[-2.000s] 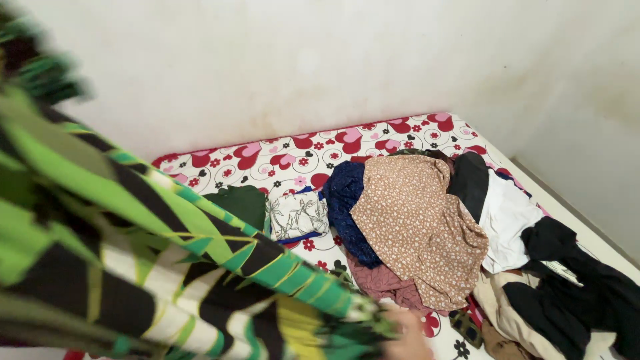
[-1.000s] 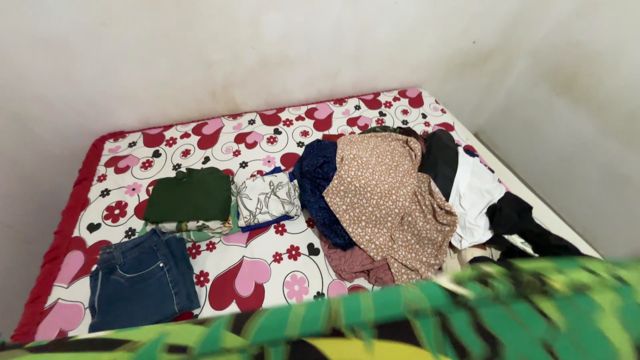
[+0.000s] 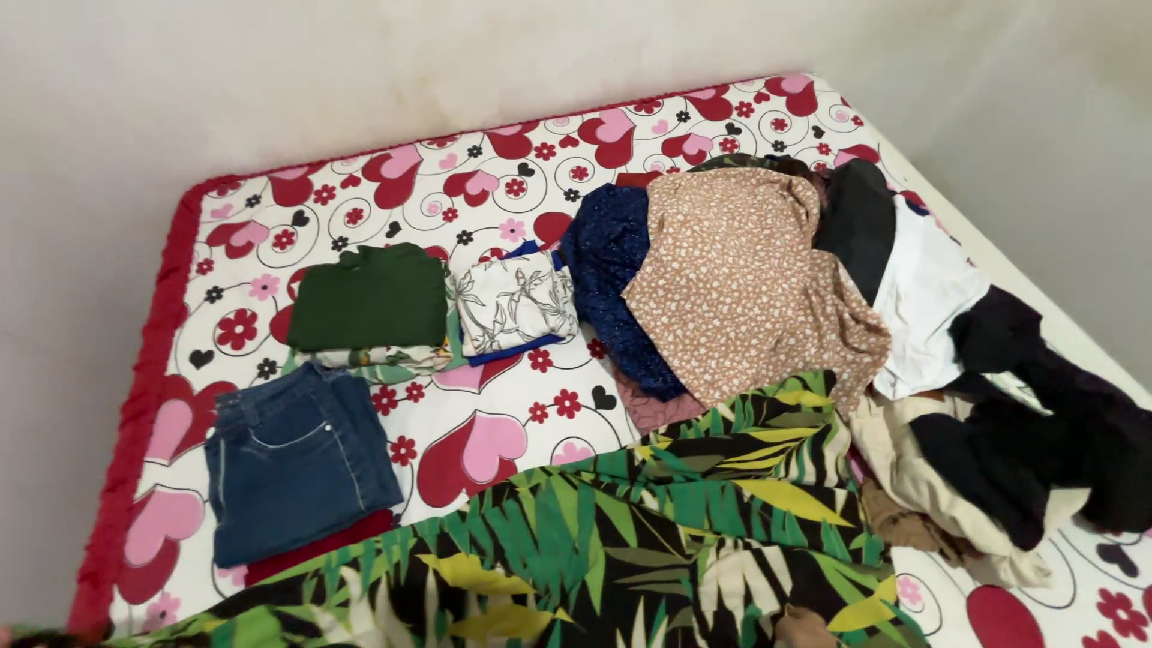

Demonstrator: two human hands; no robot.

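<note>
A garment or cloth with a green, black, yellow and cream leaf print (image 3: 585, 531) lies spread over the front of the bed, its upper right part against a tan floral garment (image 3: 729, 279). At the bottom edge a small brown patch, apparently part of my right hand (image 3: 804, 627), shows against the print; its fingers cannot be made out. In the bottom left corner, a tiny pinkish patch by the cloth may be my left hand, mostly cut off. Folded blue jeans (image 3: 297, 463) lie on a dark red cloth (image 3: 315, 547), left of the leaf print.
Behind the jeans sit a folded dark green garment (image 3: 369, 301) and a folded white leaf-print one (image 3: 515, 301). Loose navy (image 3: 612, 270), white (image 3: 927, 306) and black clothes (image 3: 1062, 414) are heaped at the right. Walls border the heart-patterned bed sheet (image 3: 432, 202).
The leaf-print cloth was raised across the left side two seconds ago, then blurred along the bottom; now it lies spread over the bed front. The folded stacks have stayed put.
</note>
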